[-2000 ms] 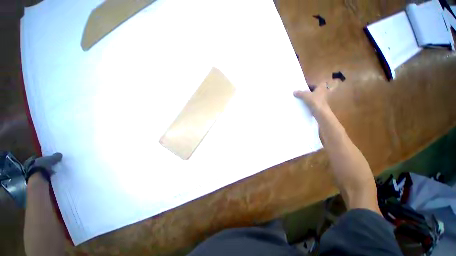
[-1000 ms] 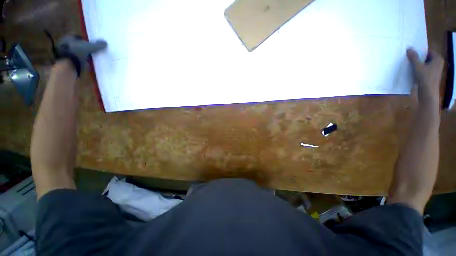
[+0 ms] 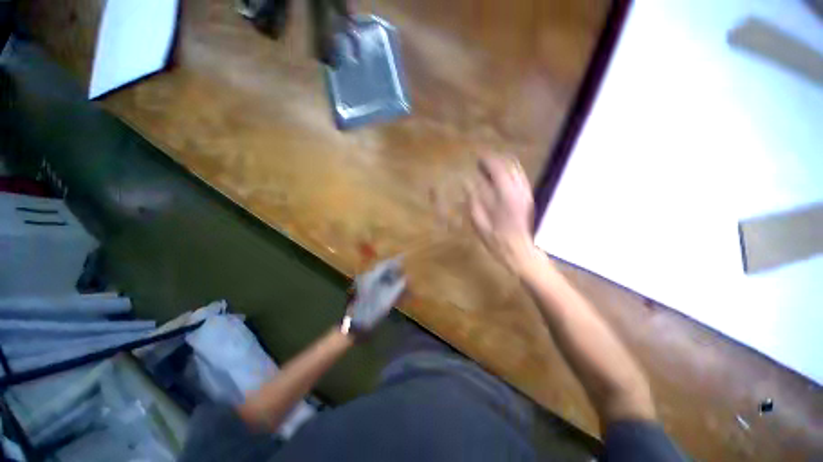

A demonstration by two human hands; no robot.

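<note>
The fabric lay under white marker paper (image 3: 668, 180) lies at the right, its dark red edge running diagonally. My bare right hand (image 3: 503, 203) is over the table beside that edge, fingers curled and blurred; I cannot tell if it holds anything. My gloved left hand (image 3: 377, 293) is at the table's front edge over small red bits (image 3: 365, 253); its fingers are blurred too. The cutting machine's base plate (image 3: 368, 77) rests on the table at the top centre, its upper part dark and cut off by the frame edge.
Two tan boards (image 3: 783, 239) lie on the paper. Another white-topped piece (image 3: 135, 41) is at the table's upper left. A small dark scrap (image 3: 766, 406) lies at the lower right. Below the table are a green floor (image 3: 180, 235) and white rolls or bundles (image 3: 72, 316).
The view has swung left. Both hands have left the lay's sides. My left hand is now at the table's front edge and my right hand beside the lay's left edge.
</note>
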